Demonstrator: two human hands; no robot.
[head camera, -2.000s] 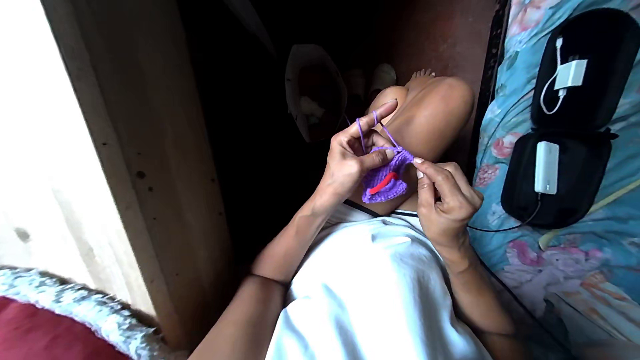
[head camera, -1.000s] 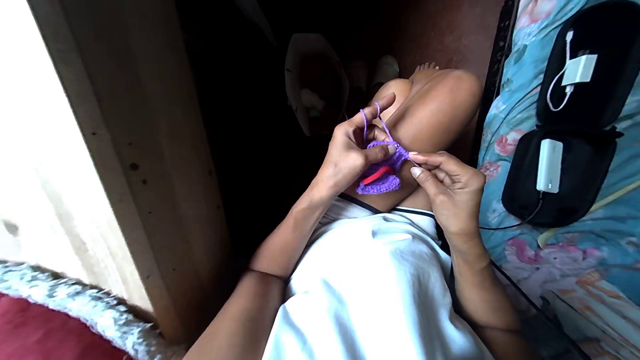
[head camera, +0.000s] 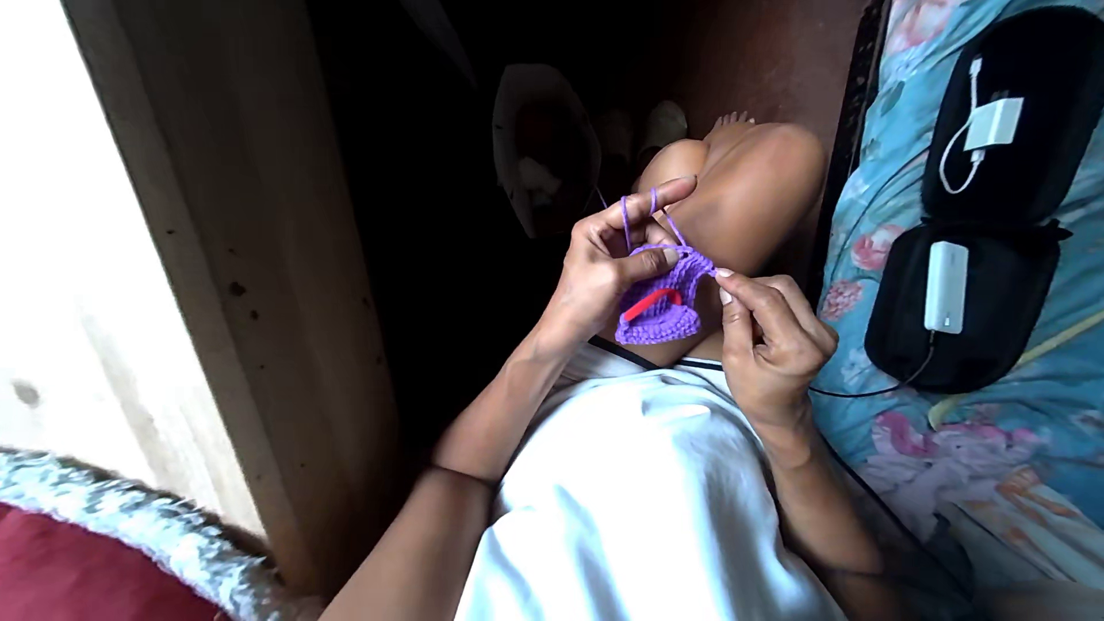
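A small purple crocheted piece (head camera: 660, 323) hangs over my lap, with a red strip (head camera: 653, 302) lying across its lower part. My left hand (head camera: 611, 263) pinches the piece's upper edge between thumb and fingers, and purple yarn (head camera: 625, 220) loops round its raised index finger. At the piece's right corner, the thumb and index fingertips of my right hand (head camera: 770, 332) close on something small and thin; most of it is hidden, so I cannot tell what tool it is.
On the blue floral bedding to the right lies an open black zip case (head camera: 893, 354) with a white power bank (head camera: 947, 285) and a white adapter with a cable (head camera: 992, 125). A pale container (head camera: 509, 164) stands in the dark beyond my knees. A wooden board (head camera: 259, 345) rises at left.
Both hands stay close together at the purple piece. The left index finger and its yarn loops have shifted slightly; the lower part of the piece hangs a little differently.
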